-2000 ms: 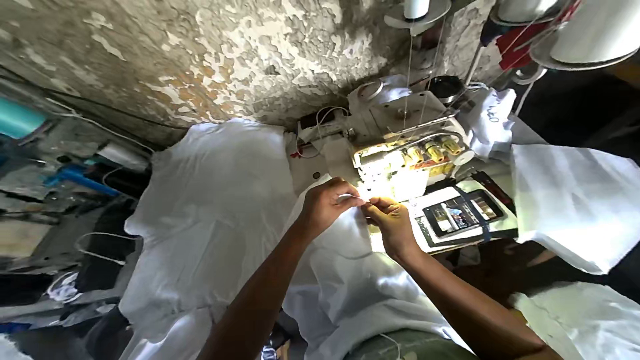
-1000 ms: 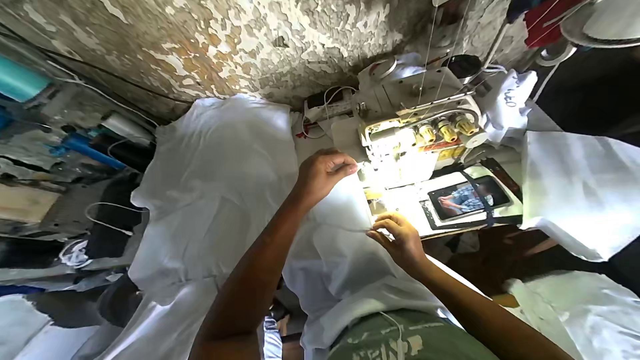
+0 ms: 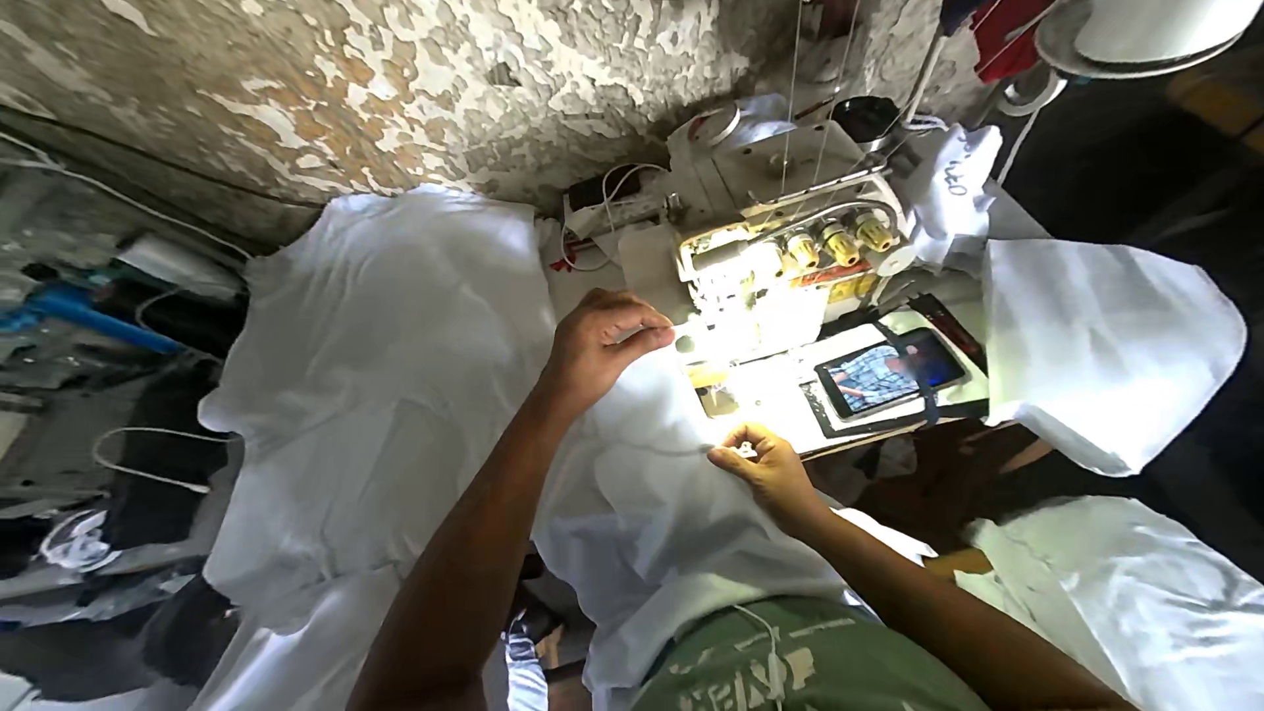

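White fabric (image 3: 632, 484) lies across my lap and up to the lit overlock sewing machine (image 3: 790, 247). My left hand (image 3: 602, 346) pinches the fabric's upper edge between thumb and fingers, just left of the machine's needle area. Lower down, my right hand (image 3: 765, 469) pinches the right edge of the same fabric near the front of the machine bed, with a small white bit showing between its fingers. Bright lamp glare hides the needle and presser foot.
More white fabric (image 3: 395, 395) is piled to the left. A smartphone (image 3: 889, 373) is strapped on the machine's right side. White cloth pieces (image 3: 1106, 336) hang at the right, below thread cones (image 3: 1155, 35). A peeling wall (image 3: 395, 89) stands behind.
My hands were together at the needle area two seconds ago; they are now apart, the right one lower along the fabric's edge. The fabric lies more spread between them.
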